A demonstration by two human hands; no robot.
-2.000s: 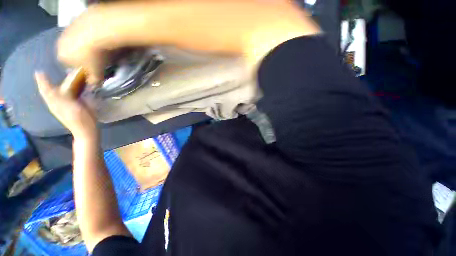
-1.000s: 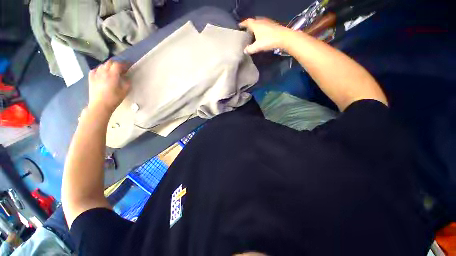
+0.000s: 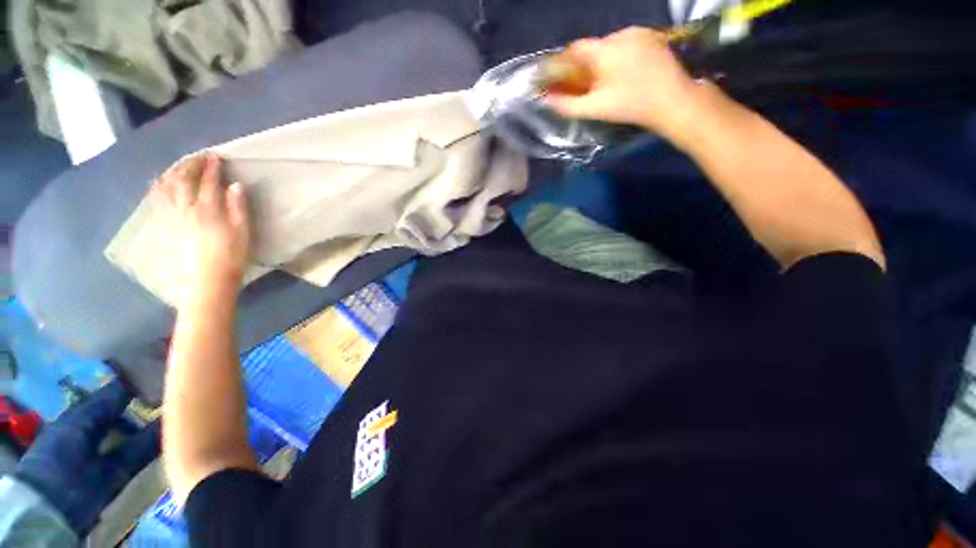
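A beige garment lies along the dark grey padded pressing board, its right part bunched in folds. My left hand rests on the garment's left part, fingers spread; whether it pinches the cloth is not clear. My right hand holds a silver steam iron by its brown-orange handle. The iron is blurred and is at the garment's upper right end; I cannot tell if it touches the cloth.
A crumpled khaki-green heap and a white strip are at the board's far left. Blue crates with cardboard stand below the board. Green cloth hangs right. Another person's sleeve is at the lower left.
My right hand has let go of the cloth and now holds the iron. My left hand lies flatter on the garment. The garment's upper edge is folded over, and its left end reaches further left.
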